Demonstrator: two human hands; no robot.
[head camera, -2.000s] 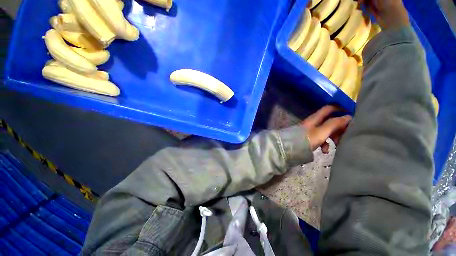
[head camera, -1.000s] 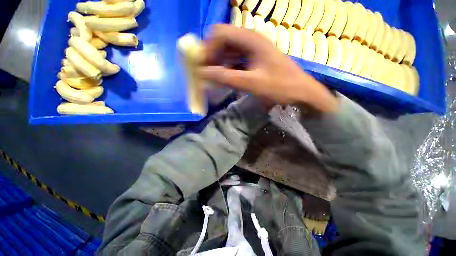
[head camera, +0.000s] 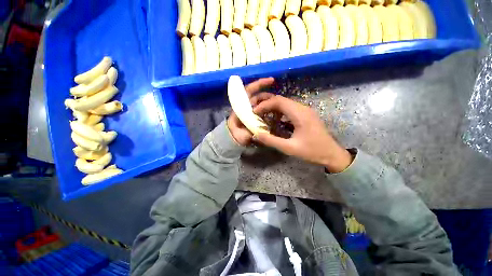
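Observation:
A pale yellow curved banana piece (head camera: 240, 103) is held above the table in front of me, its pale end up and its darker-marked end towards me. My left hand (head camera: 241, 126) is under and behind it, partly hidden by the piece and my other hand. My right hand (head camera: 299, 129) pinches the lower end of the piece between thumb and fingers. Whether a small tool is in my right hand cannot be told. A blue tray (head camera: 318, 62) beyond my hands holds banana pieces side by side in two rows.
A blue tray (head camera: 121, 178) at the left holds a loose heap of banana pieces (head camera: 89, 129). Small crumbs (head camera: 329, 102) lie scattered on the speckled table (head camera: 399, 178). Clear crinkled plastic (head camera: 480, 110) is at the right edge. Blue and red crates show at lower left.
My right hand has brought the banana piece from over the loose tray to in front of me, where both hands meet at it. The view has shifted, showing more of the table.

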